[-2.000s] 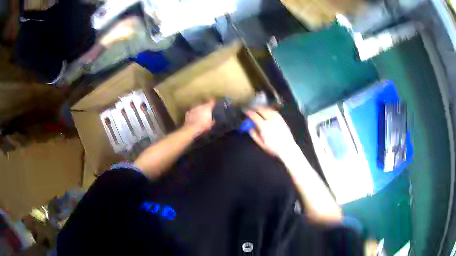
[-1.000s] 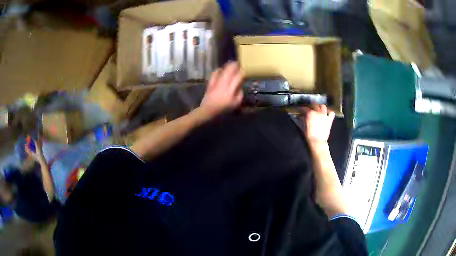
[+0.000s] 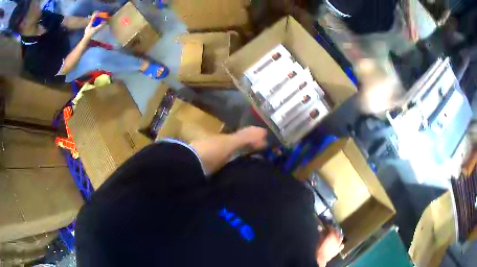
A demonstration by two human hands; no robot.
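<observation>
An open shipping carton (image 3: 367,195) stands at lower right, with dark product boxes (image 3: 323,195) along its side nearest my body. My right hand (image 3: 329,246) is at that carton's lower rim, beside the boxes; its fingers are partly hidden, so its grip is unclear. My left hand (image 3: 253,138) is blurred and off the cartons, below the corner of a second carton (image 3: 334,78). No product box shows in it, but its fingers are unclear. The second carton holds a row of white product boxes (image 3: 287,86).
A person (image 3: 44,47) sits at upper left, holding an orange and blue item. Cardboard (image 3: 104,130) and another open carton (image 3: 206,57) lie left and above. A second person stands at top right near white boxes (image 3: 436,112). The green bench edge (image 3: 384,253) is at bottom right.
The view has swung left, so the cartons appear farther right and the scale is out of view. My left hand has moved away from the dark boxes; my right hand stays by the carton rim.
</observation>
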